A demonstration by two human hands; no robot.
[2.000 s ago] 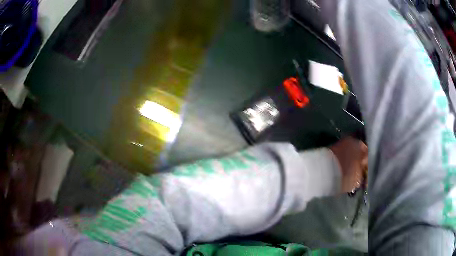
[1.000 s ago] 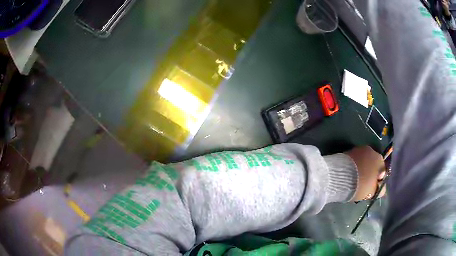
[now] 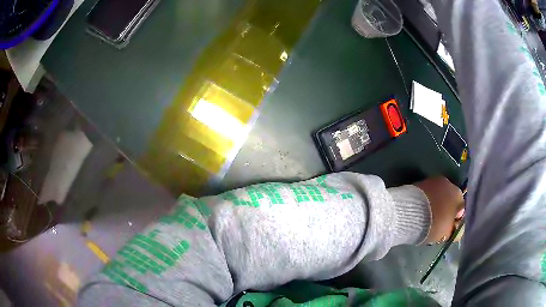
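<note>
My left hand (image 3: 443,210) is at the right, its fingers curled and partly hidden behind my right sleeve (image 3: 500,162); what it holds cannot be told. A thin dark rod or cable (image 3: 439,259) runs down from beside its fingers. My right hand is not visible; only the sleeve shows. A black back housing (image 3: 353,143) with a silver label area and a red-orange oval end lies above my left wrist. A white-backed screen (image 3: 427,103) with an orange flex tail and a small dark screen (image 3: 454,144) lie right of it.
A clear cup (image 3: 377,19) stands at the top. A yellow transparent strip (image 3: 224,111) with a bright reflection crosses the green mat (image 3: 120,84). A dark phone-like slab (image 3: 121,19) lies at the upper left, near a blue-rimmed object (image 3: 27,24). Dark flat items line the right edge.
The view has shifted and sharpened since two seconds ago. Over the last second my left hand has stayed nearly in place at the right.
</note>
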